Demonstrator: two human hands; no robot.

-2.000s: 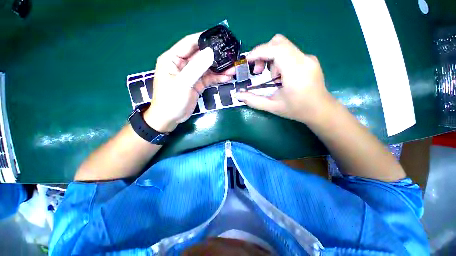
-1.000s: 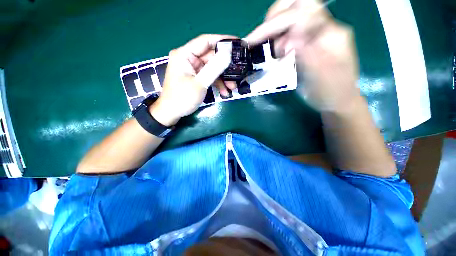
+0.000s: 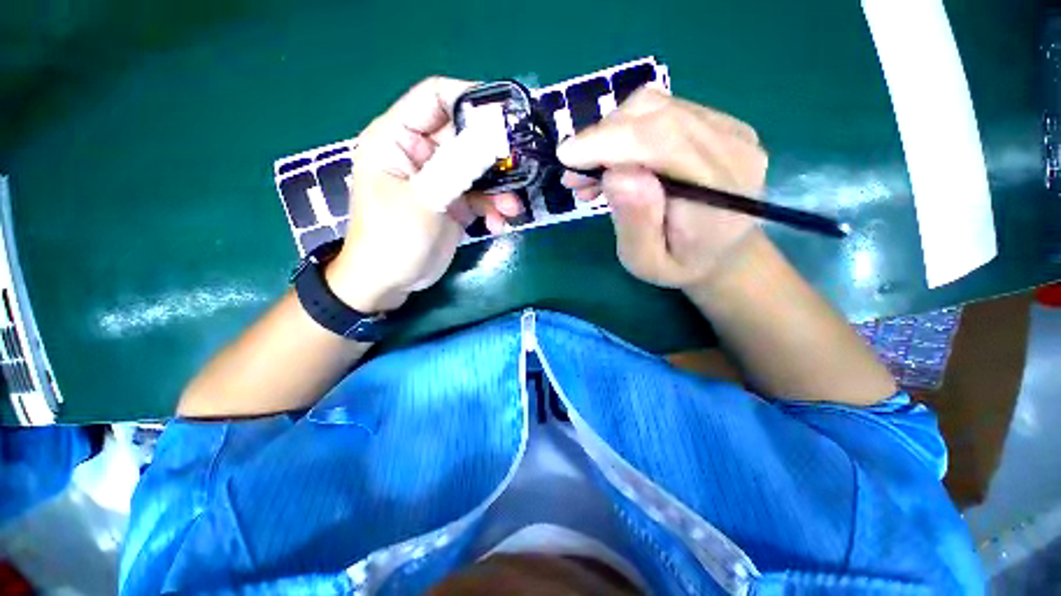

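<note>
My left hand point(image 3: 401, 210) holds a black watch housing point(image 3: 520, 107), its open inside facing up, with a white finger cot point(image 3: 465, 151) on the thumb. A small orange bit shows inside the housing. My right hand point(image 3: 686, 186) grips black tweezers point(image 3: 756, 206) like a pen; their rear end points right, and their tip is at the housing's right side, partly hidden by the fingers. The adhesive sheet point(image 3: 305, 198), white with black pieces, lies under both hands. Whether the tip holds a piece cannot be told.
A long blank white strip point(image 3: 937, 140) lies on the green mat point(image 3: 209, 105) at the right. Spare adhesive sheets point(image 3: 21, 349) lie at the left mat edge. A brown cardboard surface point(image 3: 989, 384) and patterned clear material point(image 3: 919, 346) show below the mat's right edge.
The right hand, blurred and higher a second ago, has come down and left to the housing. The tweezers now lie pen-like in it. The housing has turned and moved slightly left.
</note>
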